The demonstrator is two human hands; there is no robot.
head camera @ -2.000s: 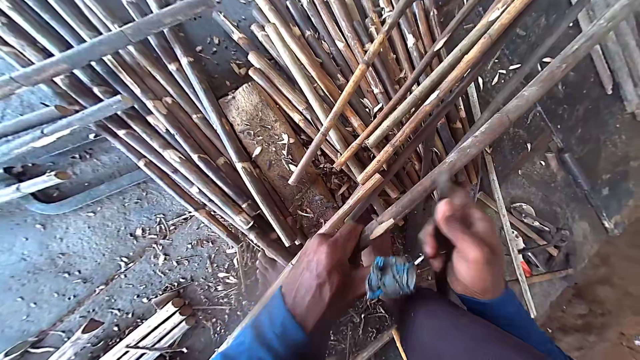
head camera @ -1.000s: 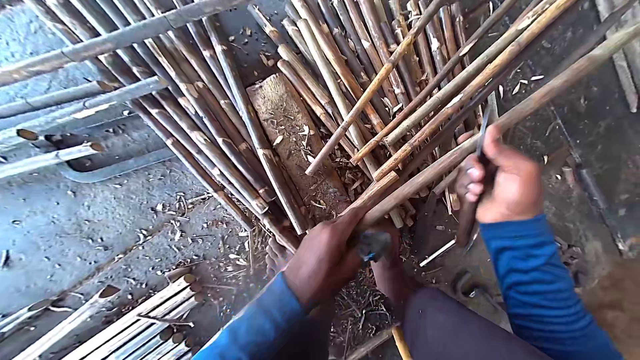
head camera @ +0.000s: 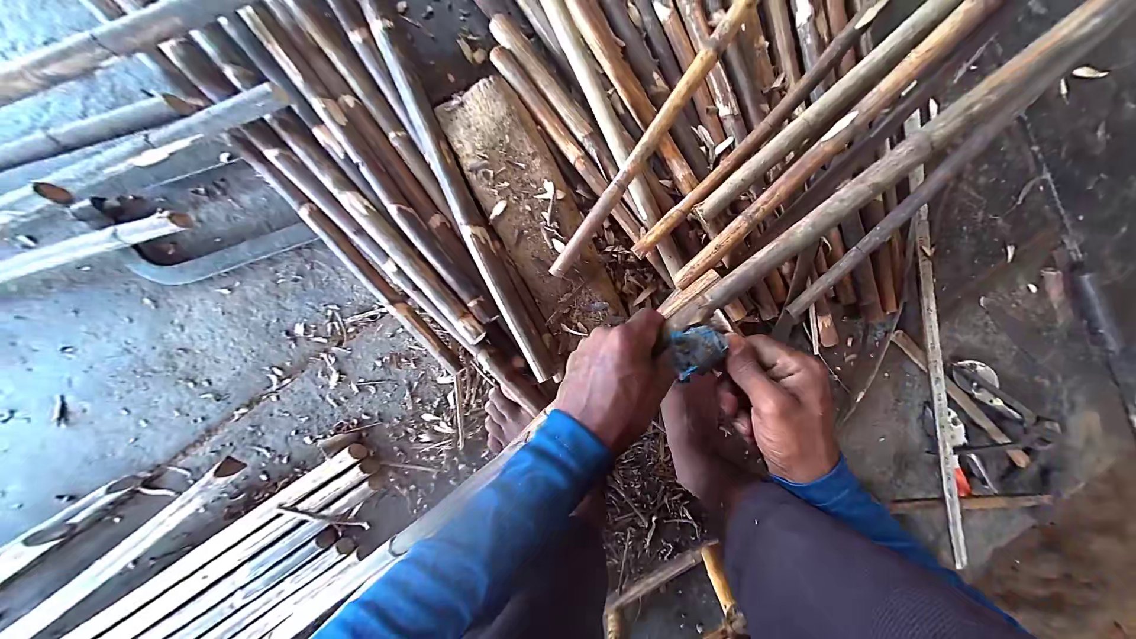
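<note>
My left hand is closed around a long wooden pole that slants from the upper right down under my left sleeve. A blue wrapping, worn or held at the fingers of my left hand, sits between my two hands. My right hand has curled fingers, with its fingertips near the blue wrapping. The knife seen earlier cannot be made out in it now. A thinner brown pole lies alongside the held pole, and pale freshly cut wood shows beside my left knuckles.
Dark poles lie bundled at the upper left. More poles fan out at the top beside a wooden board. Peeled poles lie lower left, near a curved metal frame. My bare feet stand among shavings; small tools lie at the right.
My right hand, which held a knife up at the right a second ago, has come down and left beside my left hand. The left hand stays on the pole.
</note>
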